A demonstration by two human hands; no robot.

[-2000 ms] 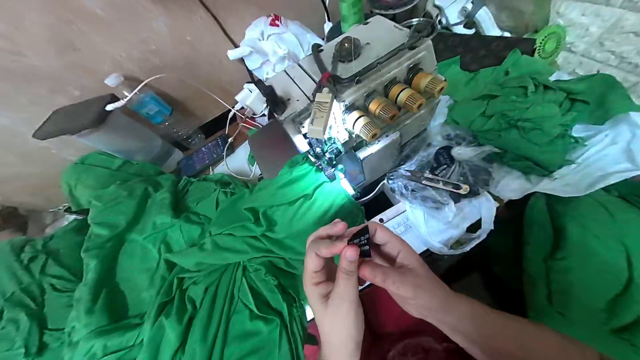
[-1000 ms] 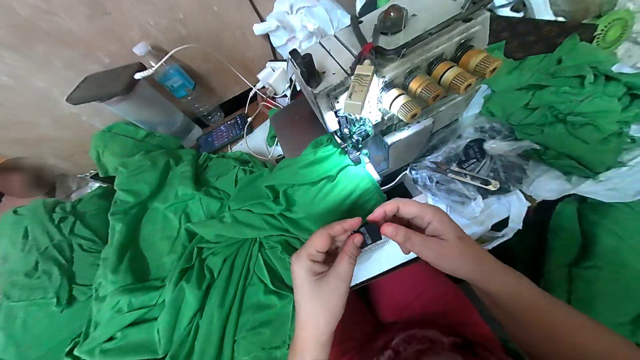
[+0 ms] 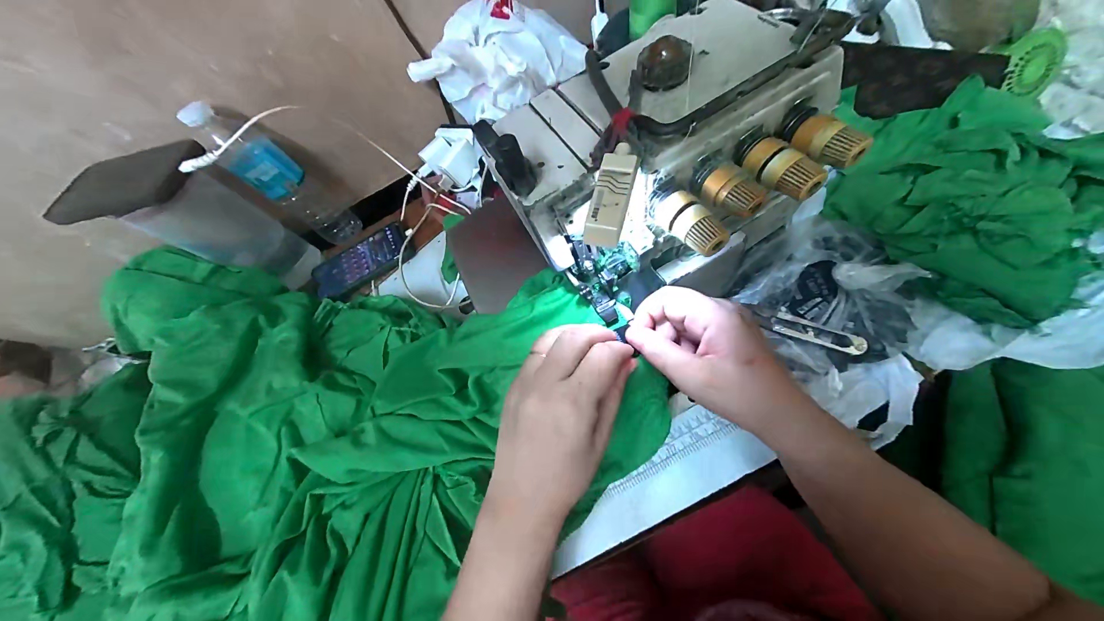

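Note:
Both my hands meet right in front of the presser foot [image 3: 608, 310] of an overlock sewing machine [image 3: 561, 142]. My left hand [image 3: 569, 388] and my right hand [image 3: 699, 345] pinch a small dark label [image 3: 627, 336] between their fingertips; most of it is hidden by the fingers. Green fabric [image 3: 371, 431] lies bunched to the left, and its edge runs under my left hand up to the foot. A lamp lights the needle area. Whether the label touches the fabric I cannot tell.
Thread snips [image 3: 819, 332] lie on a clear plastic bag [image 3: 862, 285] at the right. More green fabric [image 3: 966, 198] is heaped behind them. A phone [image 3: 360, 260], a plastic bottle [image 3: 259, 164] and a white adapter with cables [image 3: 453, 155] are at the left. A ruler scale [image 3: 681, 435] runs along the table.
Both hands have moved up from near the table's front edge to the presser foot, with the small dark label between them.

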